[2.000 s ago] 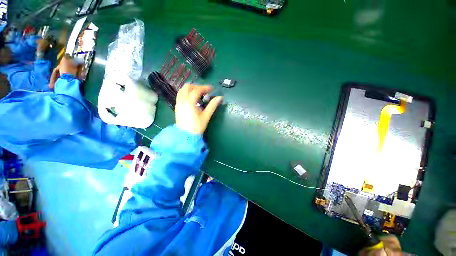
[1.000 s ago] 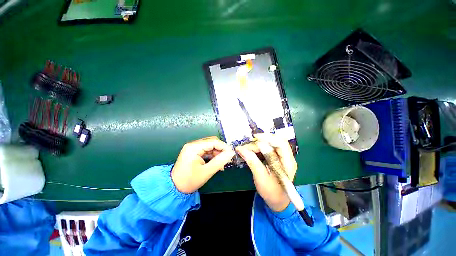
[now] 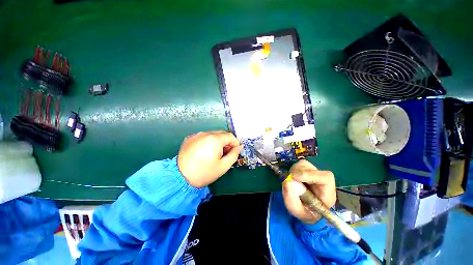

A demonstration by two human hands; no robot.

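Observation:
The tablet screen assembly [image 3: 267,98] lies on the green bench with its shiny silver back up. Its circuit board [image 3: 285,147] is at the near end. My left hand [image 3: 207,157] is at the board's near left corner, thumb and forefinger pinched together; what is between them is too small to tell. My right hand [image 3: 309,190] holds the soldering iron [image 3: 324,210] like a pen, its tip on or just above the left part of the board. An orange flex cable [image 3: 265,50] is near the far end.
Wired part bundles [image 3: 35,132] and loose small black parts [image 3: 98,89] lie at left, near a white spool [image 3: 18,171]. A thin wire runs along the bench edge. At right are a fan [image 3: 389,72], a cleaning pot [image 3: 381,129] and a blue box [image 3: 415,142]. A parts tray [image 3: 78,227] is below.
The view has shifted since the earlier frames. The iron, first pointing up over the tablet's back a second ago, now has its tip at the board. My right hand has moved away from my left.

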